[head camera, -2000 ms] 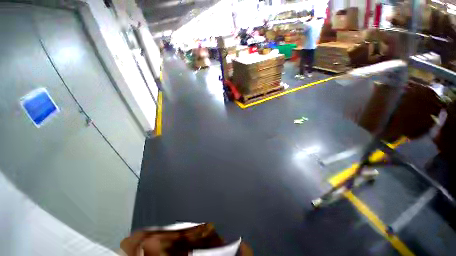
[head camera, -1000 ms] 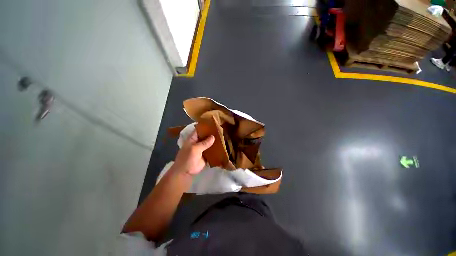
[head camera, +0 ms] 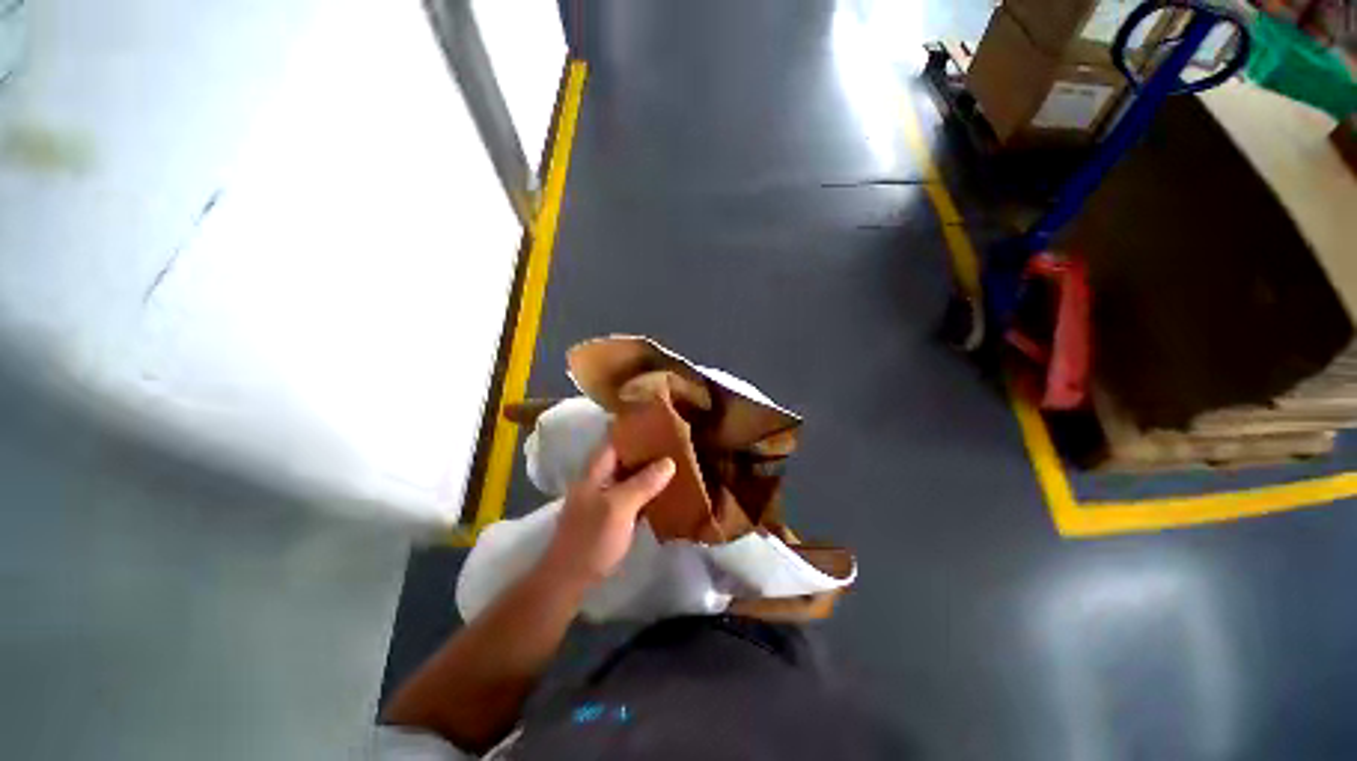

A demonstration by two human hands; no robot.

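A part-made bag body, tan-brown and floppy with an open top and white edges, is in front of my waist above the grey floor. My left hand comes from the lower left and grips its near left side, the thumb on a brown panel and the fingers hidden behind it. White material hangs around and below the hand. My right hand is not in view.
A blue and red hand pallet truck stands at the right beside a pallet stacked with flat cardboard, with a carton behind. Yellow lines mark the floor. A bright white wall or window runs along the left.
The view has moved forward along the aisle: the door has passed out at the left and the pallet truck is nearer. My left hand still holds the bag body, now slightly lower in view.
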